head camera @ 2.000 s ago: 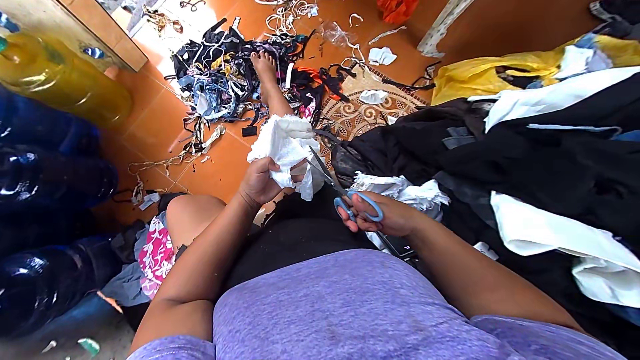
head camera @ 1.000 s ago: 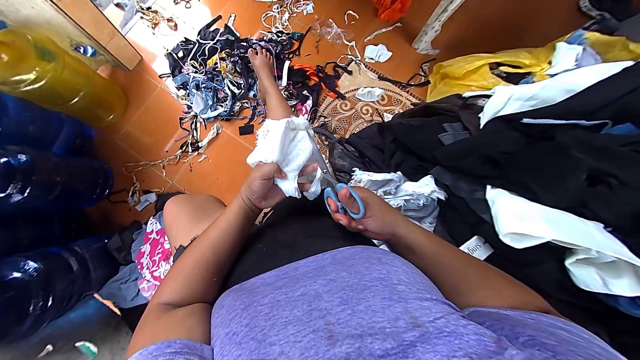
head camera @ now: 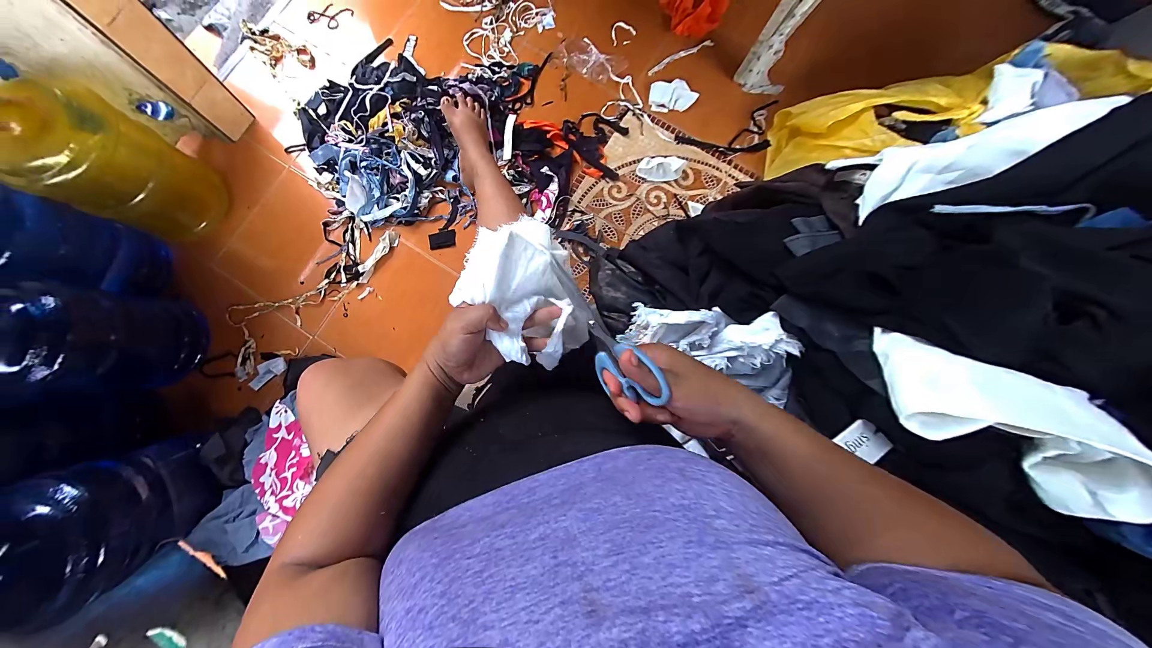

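Note:
My left hand (head camera: 472,342) grips a piece of white cloth (head camera: 517,265) with frayed edges, held above my lap; a loop of the cloth hangs around the fingers. My right hand (head camera: 675,387) holds scissors with light blue handles (head camera: 643,373), fingers at the loops. The scissor blades point up and left along the cloth's right edge; how far they are apart is hard to tell. Just behind my right hand lies a frayed pale cloth bundle (head camera: 720,346).
Large blue plastic bottles (head camera: 99,333) and a yellow one (head camera: 108,162) line the left. A pile of fabric scraps (head camera: 387,144) lies around my foot. Black garments (head camera: 972,270), white cloth (head camera: 990,387) and a yellow plastic bag (head camera: 873,108) fill the right side.
Between the earlier frames and now, the white cloth has shifted and hangs differently from my left hand. My right hand has turned the scissors slightly, their handles now more visible.

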